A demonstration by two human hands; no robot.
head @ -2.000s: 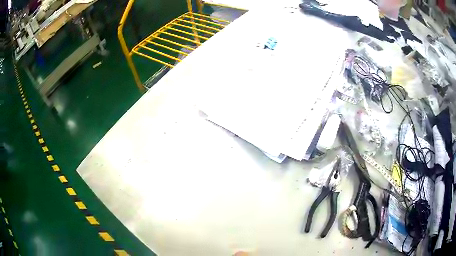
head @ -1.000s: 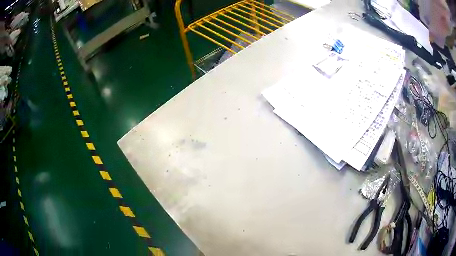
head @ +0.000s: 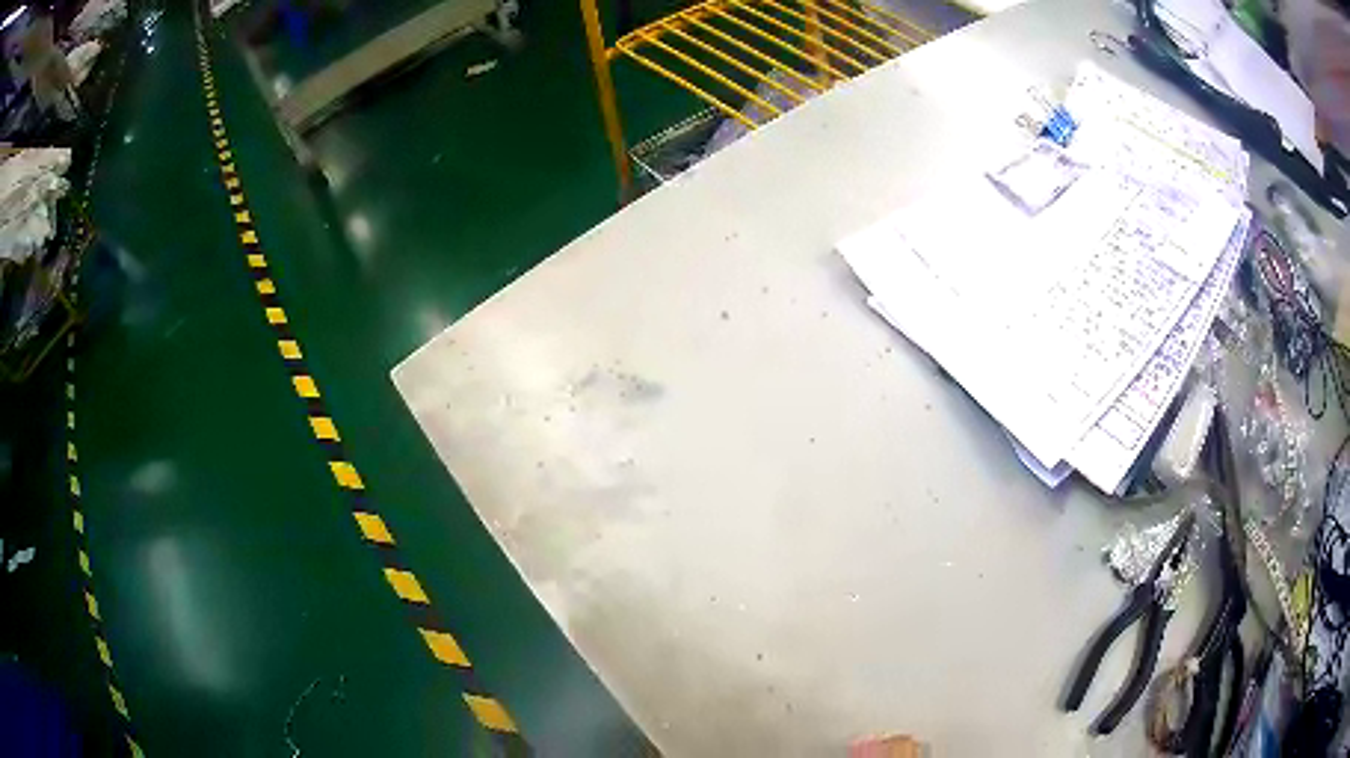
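Pliers with black curved handles [head: 1121, 659] lie on the light-grey table [head: 711, 489] at the lower right, handles apart. Their jaws rest on a small clear plastic bag [head: 1143, 548]. Fabric shears [head: 1217, 652] with tan wrapping on one loop lie just right of them. A stack of printed paper sheets [head: 1096, 282] lies beyond, with a blue clip [head: 1057, 125] on it. A small skin-toned patch, perhaps a fingertip, is cut off by the bottom edge. I cannot tell which hand it belongs to or what it holds. No other part of my hands shows.
Tangled black cord [head: 1325, 570] and clear bags lie at the right edge. A small white block [head: 1186, 433] is beside the papers. A yellow metal rack [head: 600, 89] stands behind the table. Green floor with yellow-and-black tape [head: 373, 527] runs along the left. White material [head: 30, 200] is heaped at far left.
The view has turned left, so the table and everything on it sits further right. The skin-toned patch shows at the bottom edge again after being absent one second ago. The pliers and shears have not visibly moved.
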